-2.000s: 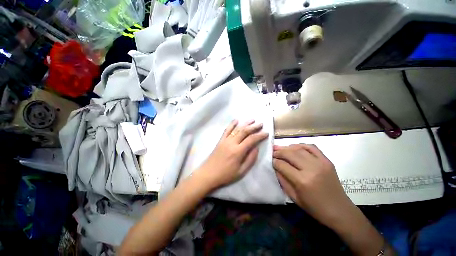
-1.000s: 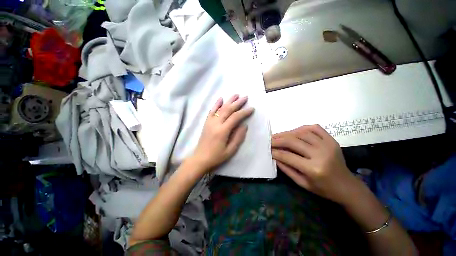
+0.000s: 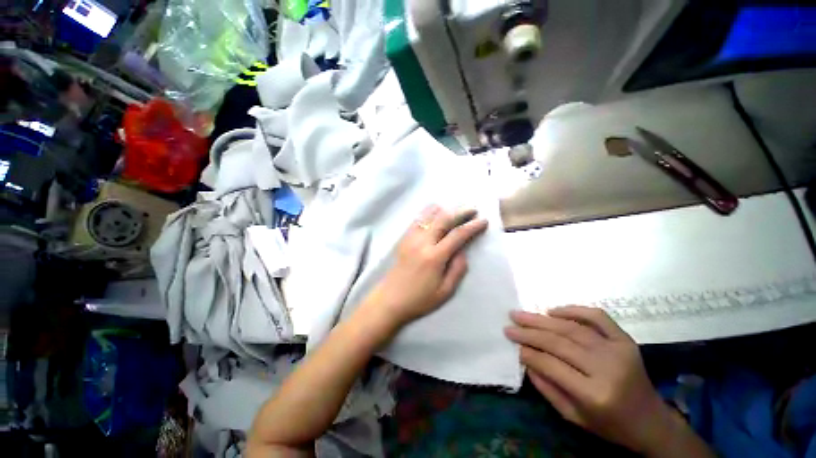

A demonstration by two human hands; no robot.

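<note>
A light grey fabric panel (image 3: pixel 394 206) lies on the white machine table, its upper end under the needle area (image 3: pixel 522 154) of the sewing machine (image 3: pixel 573 54). My left hand (image 3: pixel 434 264) lies flat on the panel, fingers slightly spread, holding nothing. My right hand (image 3: pixel 582 367) is at the panel's right edge near its lower corner, fingertips closed on the edge; the thumb is hidden. The panel's lower edge hangs at the table's front edge.
Thread snips (image 3: pixel 687 170) with dark red handles lie right of the needle beside a small brown piece (image 3: pixel 617 146). A grey bundle (image 3: pixel 224 259) and loose grey pieces (image 3: pixel 313 125) lie left. A red plastic bag (image 3: pixel 161 145) is behind them. A printed ruler (image 3: pixel 662 307) runs along the front.
The view tilted down and then back up. My right hand has moved down the panel's edge, toward its lower corner, while my left hand stays on the fabric.
</note>
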